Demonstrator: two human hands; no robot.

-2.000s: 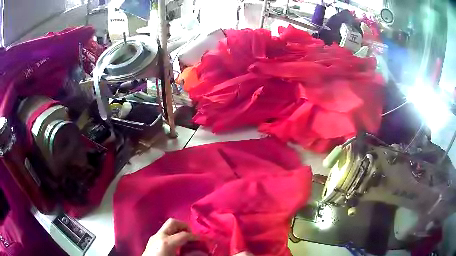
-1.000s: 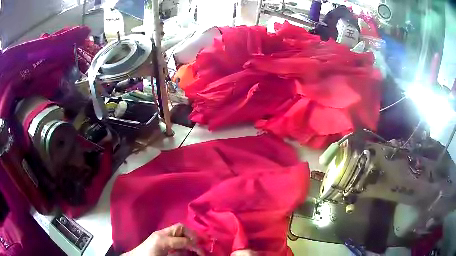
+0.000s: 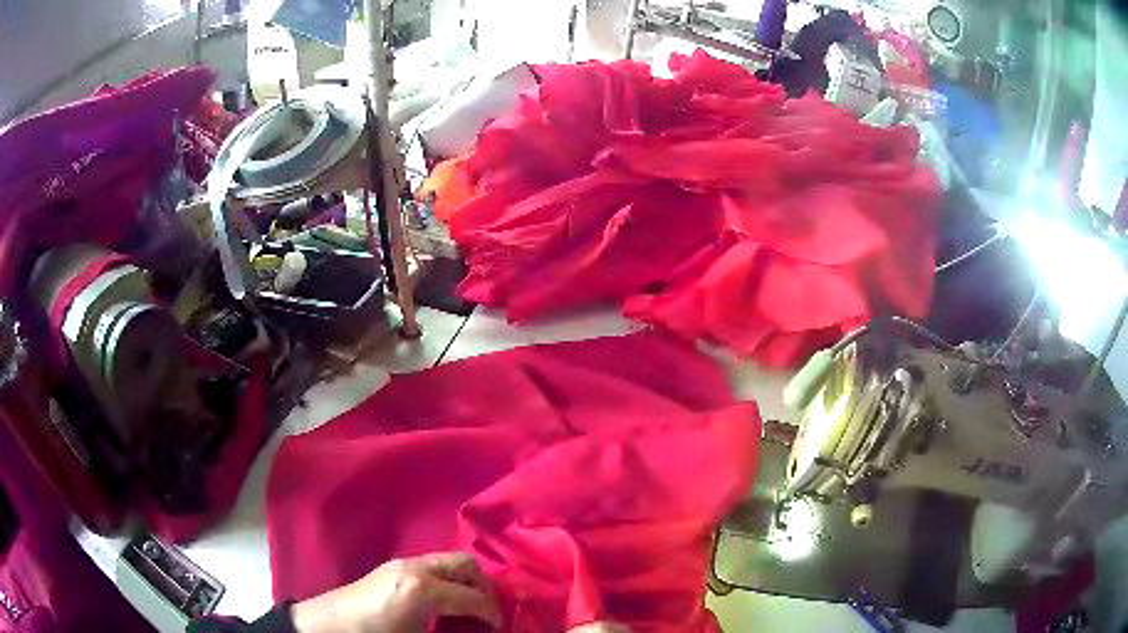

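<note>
A red fabric piece (image 3: 495,458) lies spread and rumpled on the white table, left of the sewing machine (image 3: 940,433). My left hand (image 3: 408,596) pinches the near edge of the red fabric at the bottom of the view; its fingertips are partly hidden in the folds. My right hand (image 3: 599,627) is at the bottom edge, mostly cut off, with only a small part showing against the cloth; its grip cannot be told. The needle area (image 3: 795,529) is brightly lit, with no fabric under it that I can see.
A large heap of red pieces (image 3: 742,210) stands behind the fabric. Coiled white tape (image 3: 291,148) hangs by a post (image 3: 386,186) at back left. Dark machinery (image 3: 124,334) and purple cloth (image 3: 99,161) are at left. A blue tool (image 3: 876,611) lies front right.
My left hand and wrist have come further into view along the fabric's near edge, with a dark sleeve now showing. The whole view has shifted slightly. The fabric lies nearly the same.
</note>
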